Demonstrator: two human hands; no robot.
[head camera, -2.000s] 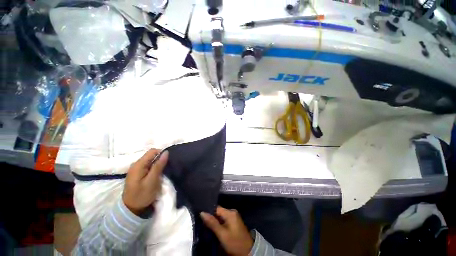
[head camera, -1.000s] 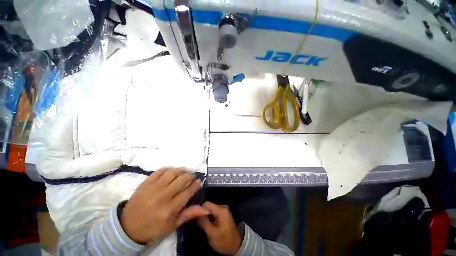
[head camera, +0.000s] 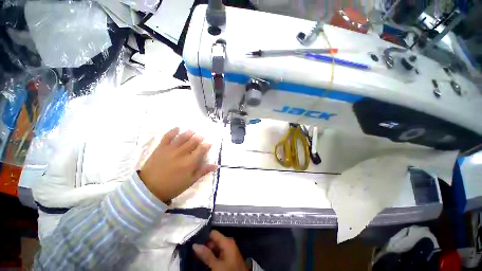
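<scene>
The white quilted padded piece (head camera: 113, 132) lies left of and under the needle area of the white JACK sewing machine (head camera: 306, 90). Its right side has a narrow dark edge (head camera: 217, 180). A dark band crosses it near the table's front. My left hand (head camera: 177, 161) lies palm down on the white piece, fingers spread, just in front of the needle area. My right hand (head camera: 221, 253) is below the table's front edge, at the dark fabric (head camera: 191, 246), thumb and fingers closed on its edge. The needle area is partly washed out by bright light.
Yellow-handled scissors (head camera: 293, 149) and a small dark-tipped tool (head camera: 315, 151) lie right of the needle. An off-white flat piece (head camera: 378, 188) hangs over the front edge at right. Pens (head camera: 293, 52) lie on the machine head. Clear plastic (head camera: 68, 37) is at the left.
My left hand has moved from the front edge up onto the white piece, near the needle. The dark fabric, earlier spread open, is now mostly out of sight. The camera view has shifted.
</scene>
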